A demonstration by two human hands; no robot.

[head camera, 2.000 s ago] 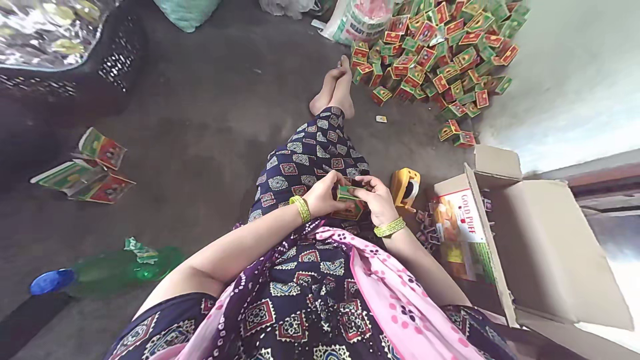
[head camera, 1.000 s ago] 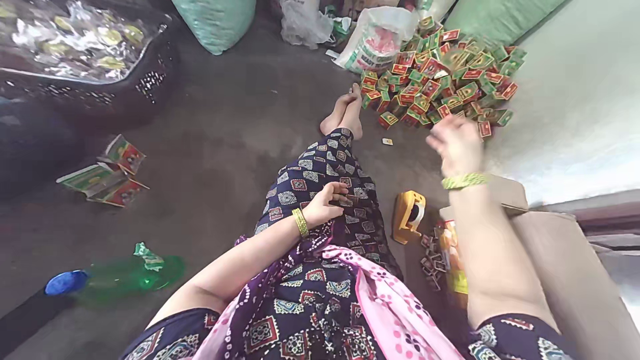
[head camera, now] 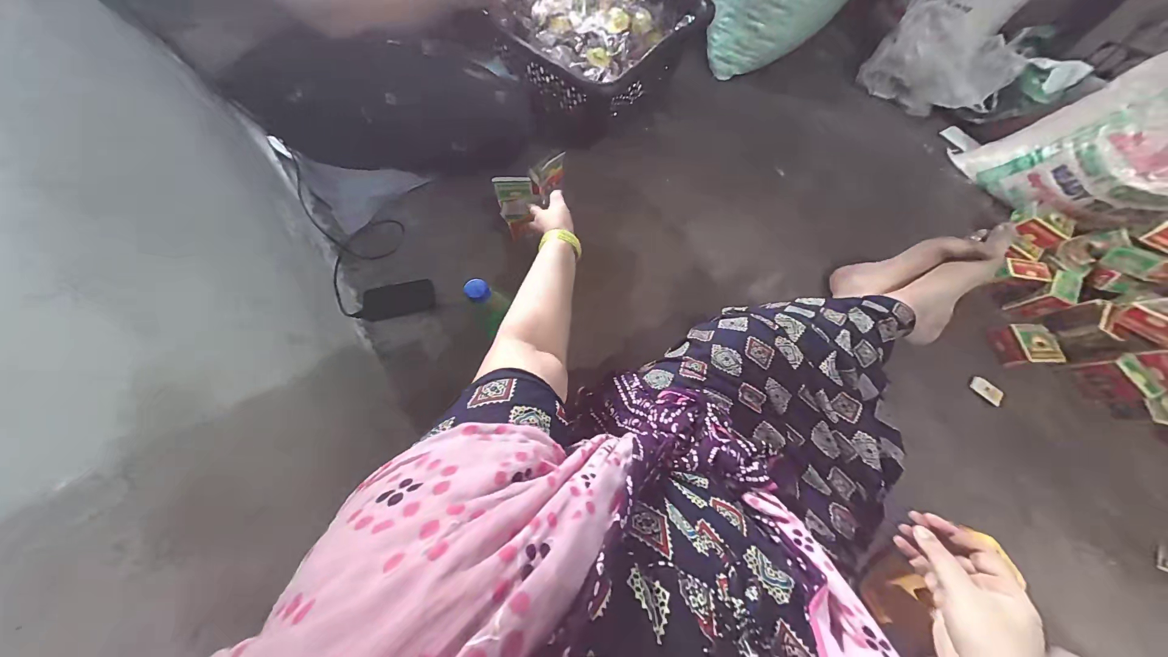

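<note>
My left hand (head camera: 554, 215) reaches out to the few flat printed cardboard pieces (head camera: 516, 193) on the floor, its fingers at their right side; whether they grip one I cannot tell. Nothing shows in my right hand (head camera: 981, 584), which is palm-up with its fingers apart at the lower right. Partly hidden behind it is the yellow tape dispenser (head camera: 890, 584). Small red and green printed boxes (head camera: 1141, 319) lie heaped on the floor beyond my feet.
A black basket (head camera: 630, 87) holds clear-wrapped items. Nearby are a green sack (head camera: 762, 36), a printed white sack (head camera: 1077, 146), a plastic bag (head camera: 931, 68), a blue-capped green bottle (head camera: 477, 292) and a black device with a cable (head camera: 398, 299). A small pale piece (head camera: 985, 391) lies near my feet.
My left hand has moved from my lap to the flat cardboard pieces. My right hand has come back from near the heap to beside the tape dispenser. The view has swung left.
</note>
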